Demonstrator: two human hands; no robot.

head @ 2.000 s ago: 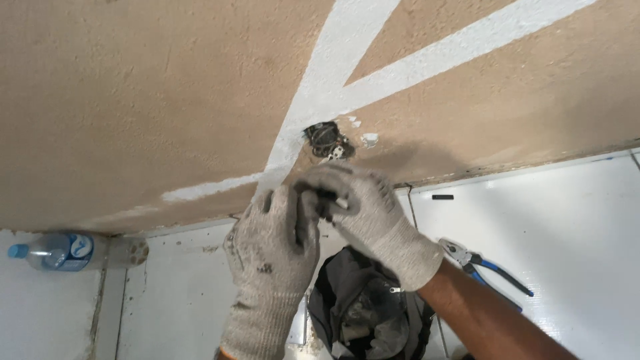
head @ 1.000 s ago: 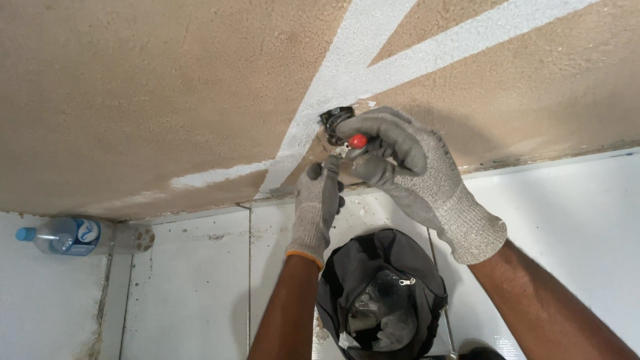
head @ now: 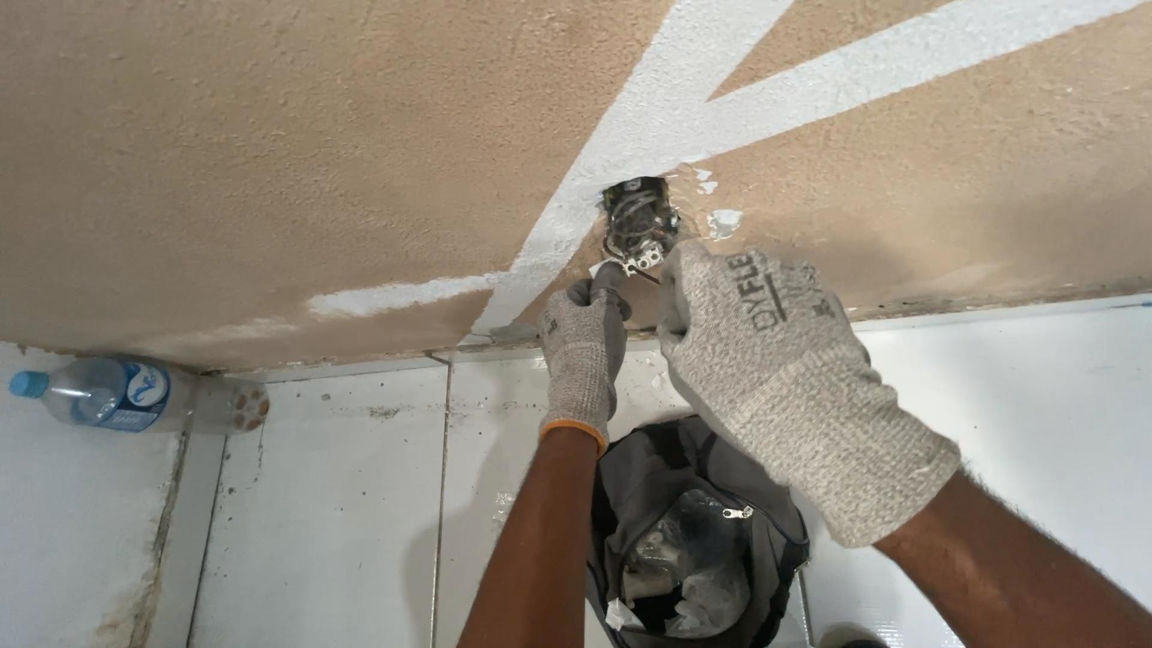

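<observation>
An electrical box opening with wires [head: 639,211] is set low in the beige wall. At its lower edge sits a small white terminal piece [head: 645,259], with a dark wire by it. My left hand [head: 589,328], in a grey knit work glove, pinches the left side of this white piece between thumb and finger. My right hand [head: 765,360], in the same kind of glove, is curled just right of the box, its fingertips near the dark wire; whether something is inside its grip is hidden.
An open dark grey bag [head: 693,540] with clear plastic bags in it stands on the white tiled floor below my hands. A plastic bottle with a blue cap [head: 108,394] lies at the left by the wall. White painted bands [head: 666,108] cross the wall.
A red-ended item seen in my right hand one second ago no longer shows. That hand has turned, its back now toward the view. My left hand stays by the box.
</observation>
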